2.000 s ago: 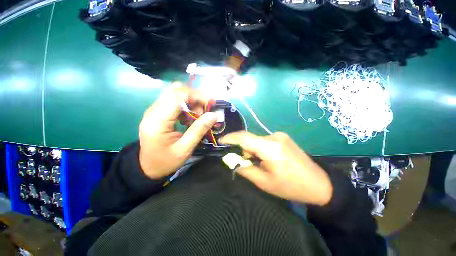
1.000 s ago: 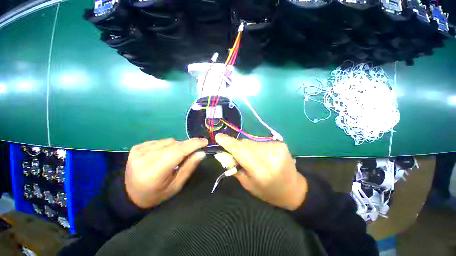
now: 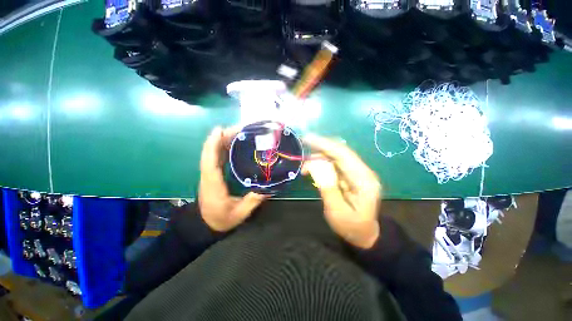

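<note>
A camera housing with a white bracket (image 3: pixel 258 100) lies on the green mat near its front edge. Its round black inner shell (image 3: pixel 248 164) faces up, with a thin whitish ring around the rim. A wire harness (image 3: pixel 313 74) runs from its centre up past the bracket, blurred, and other red leads run right. My left hand (image 3: pixel 221 185) holds the left side of the housing, fingers behind and thumb at the lower rim. My right hand (image 3: pixel 348 188) is at the right side, blurred, with thumb and fingers around the leads and a pale piece; its exact grip is unclear.
Rows of black camera modules (image 3: pixel 207 56) stand across the back. A tangled pile of whitish sealing rings (image 3: pixel 446 133) lies to the right. A blue bin (image 3: pixel 99 244) with modules is below left. A brown round container (image 3: pixel 511 251) with white-and-black parts is below right.
The wire harness has swung to the right. My left hand has moved from the front edge up around the housing's left side. My right hand has shifted to its right side. The whitish ring now shows around the rim.
</note>
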